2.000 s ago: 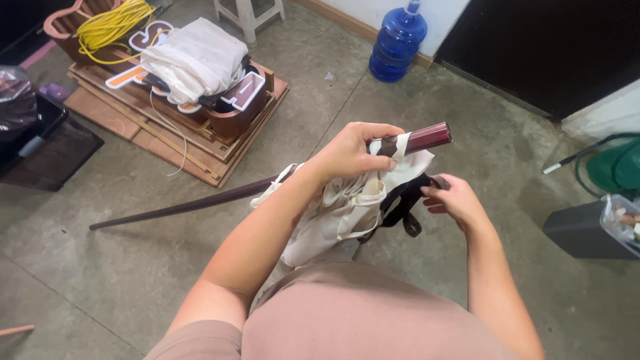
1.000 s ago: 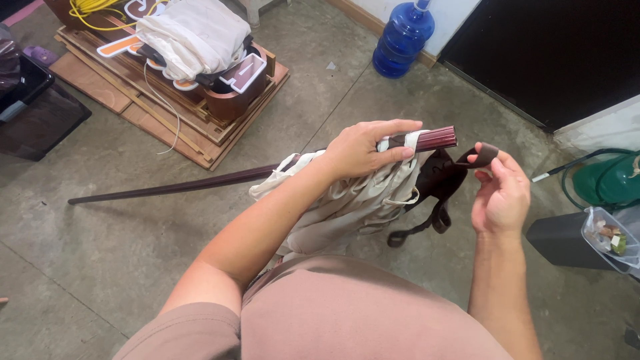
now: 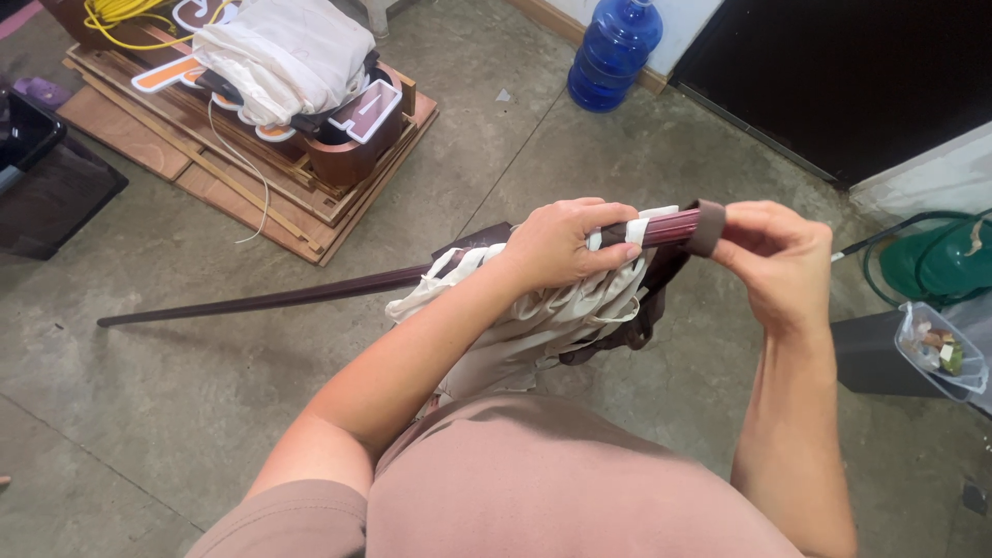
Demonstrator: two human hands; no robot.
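A long dark red ribbed pole (image 3: 263,298) slants across the view, its far end low at the left and its near end between my hands. White cloth (image 3: 519,341) hangs bunched on the pole by its loops. My left hand (image 3: 577,239) is closed around the pole and the cloth's loops. At the pole's near tip, my right hand (image 3: 771,252) pinches a dark brown fabric loop (image 3: 706,228), which sits around the tip. The rest of the brown cloth (image 3: 647,314) hangs below, beside the white one, partly hidden.
Wooden boards (image 3: 182,174) at the upper left bear folded white cloth (image 3: 287,58), sign letters and a yellow cable (image 3: 116,19). A blue water bottle (image 3: 616,54) stands by the wall near a dark door (image 3: 837,77). On the right are a grey bin (image 3: 876,356) and a green object (image 3: 938,260).
My right hand has moved to the pole's tip with the brown loop, which was held off the tip one second ago. My left hand has kept its hold on the pole.
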